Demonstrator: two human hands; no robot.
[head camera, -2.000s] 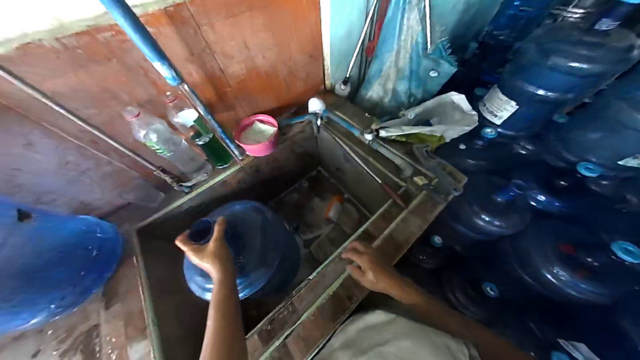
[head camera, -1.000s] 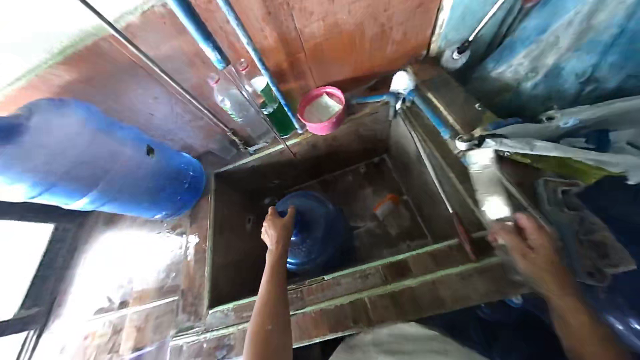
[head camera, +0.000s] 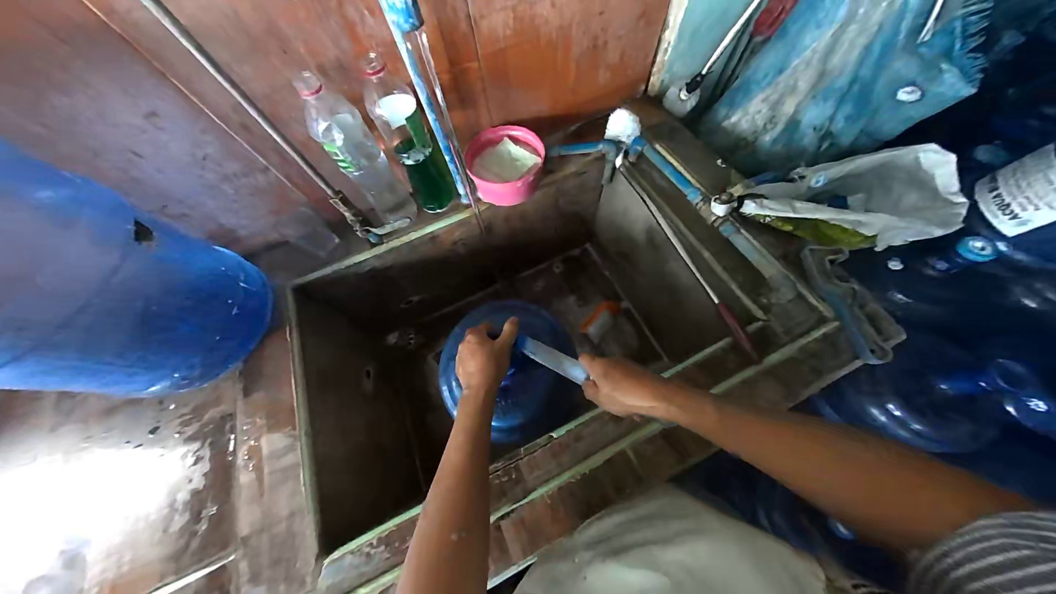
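A blue plastic water jug (head camera: 503, 371) stands in a deep tiled basin (head camera: 363, 396). My left hand (head camera: 485, 356) is shut around its neck. My right hand (head camera: 620, 386) grips a pale, flat, strip-like object (head camera: 554, 360), whose far end meets the jug's neck beside my left thumb. Whether that end is inside the mouth I cannot tell. An orange-and-white thing (head camera: 601, 320) lies on the basin floor, right of the jug.
A pink tub (head camera: 505, 165) and two plastic bottles (head camera: 417, 136) stand on the back ledge. A long rod (head camera: 685, 256), blue pipes (head camera: 672, 172) and a white plastic bag (head camera: 874, 194) lie at the right. A blue barrel (head camera: 124, 280) is at left, more blue jugs (head camera: 916, 396) at right.
My right hand has moved from the basin's right edge to the jug's neck, with a pale object in it. My left hand has stayed at the neck.
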